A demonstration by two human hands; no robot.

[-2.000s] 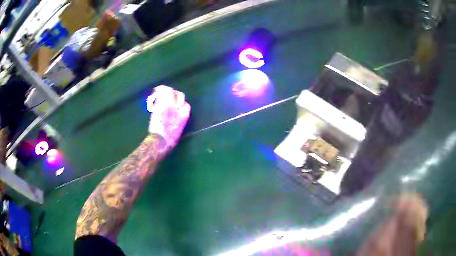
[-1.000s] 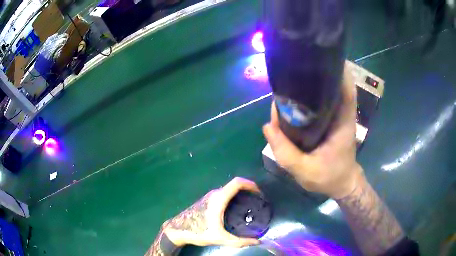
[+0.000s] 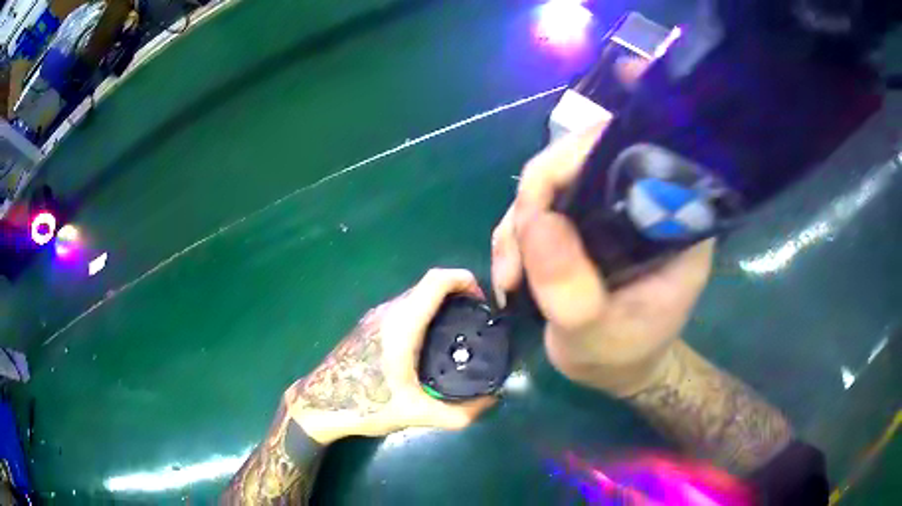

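Observation:
My left hand [image 3: 381,371] holds the black cylindrical housing [image 3: 475,368] near the bottom centre, its recessed end facing up. Small holes and a bright metal spot show in that end. My right hand [image 3: 613,306] is wrapped around the large black electric screwdriver [image 3: 762,128], which has a blue-and-white badge. The screwdriver is close to the camera and blurred. Its lower end is at the upper right edge of the housing, beside my right fingertips. Whether the tip touches a screw cannot be seen.
The silver-white screw feeder [image 3: 579,111] stands behind my right hand, mostly hidden. A bright pink-violet glow [image 3: 564,22] is at the top. A unit with a glowing ring [image 3: 43,228] is at the far left. A thin pale line crosses the green surface [image 3: 247,267]. Clutter [image 3: 74,59] lies beyond its far edge.
My left hand first reached across the belt, then came back holding the housing. My right hand took the screwdriver, and has since brought its lower end down to the housing's edge.

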